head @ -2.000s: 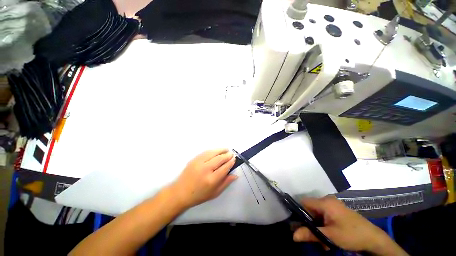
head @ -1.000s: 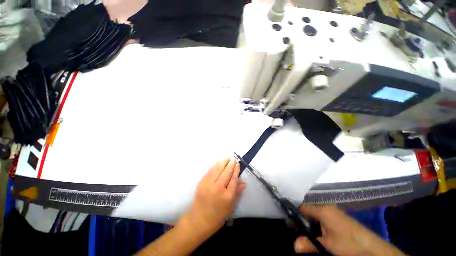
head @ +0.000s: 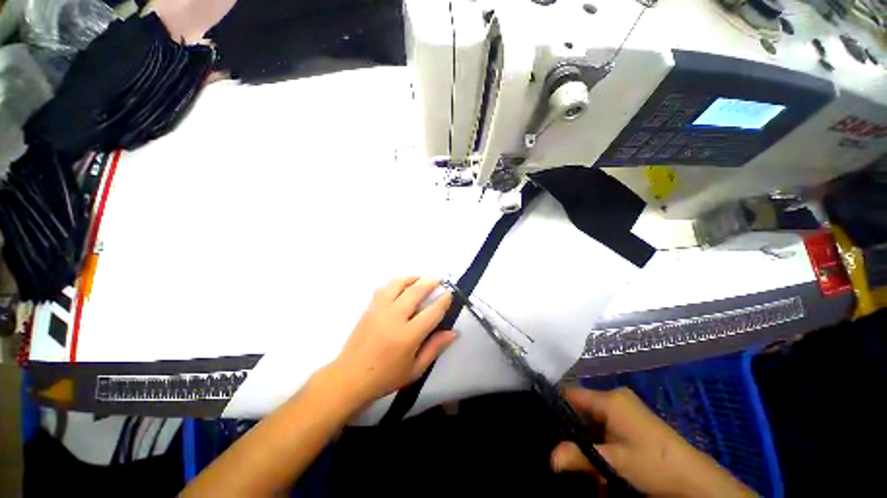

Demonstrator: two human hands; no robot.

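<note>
A pale cloth piece (head: 545,277) lies over the table's front edge, with a narrow black strip (head: 486,248) running across it from the needle area to below the edge. My left hand (head: 394,336) presses on the cloth and strip, fingertips at the shears' tip. My right hand (head: 632,443) holds the black-handled fabric shears (head: 515,358), whose blades point up-left across the strip. Dark thread tails lie beside the blades. A black piece (head: 593,204) lies right of the needle area. Whether the blades are parted is hard to tell.
The white sewing machine (head: 545,88) with a lit screen stands at the upper right. Bundles of black cut pieces (head: 117,88) are at the left, black panels (head: 311,39) behind. A ruler (head: 700,326) runs along the front edge, with a blue crate (head: 720,399) below.
The view has shifted closer to the machine. The black strip now shows below my left hand, down to the table edge. The shears stay at my left fingertips.
</note>
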